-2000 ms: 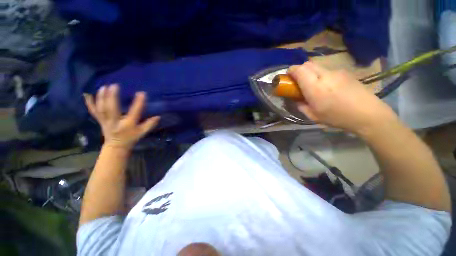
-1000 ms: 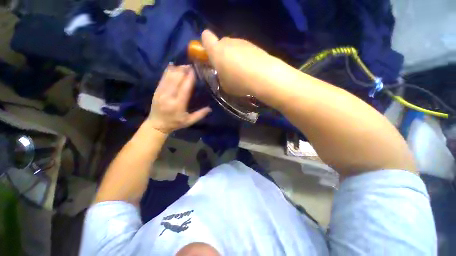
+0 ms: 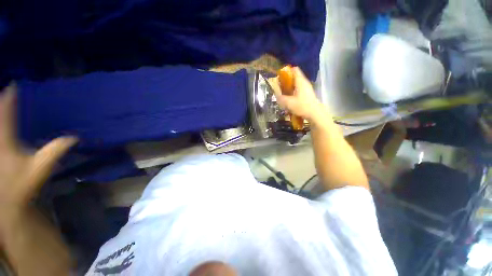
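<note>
The navy blue garment (image 3: 135, 102) lies as a long flat layer across the board, which it covers. My right hand (image 3: 302, 97) is closed around the orange handle of the silver steam iron (image 3: 264, 105), at the garment's right end. The iron looks tilted up near a shiny metal frame (image 3: 225, 141). My left hand (image 3: 27, 156) is at the left edge, blurred and partly cut off, with thumb and fingers apart, at the garment's left end. It holds nothing that I can see.
A heap of loose navy cloth (image 3: 162, 32) lies behind the board. A white rounded bottle (image 3: 399, 70) stands at the upper right. The yellow-green hose (image 3: 431, 104) runs right from the iron. A cardboard box (image 3: 380, 141) and a dark object (image 3: 439, 186) are at the lower right.
The iron in my right hand has moved away from my left hand to the garment's right end. My left hand is now at the left edge. The garment lies flatter, and the view has shifted right.
</note>
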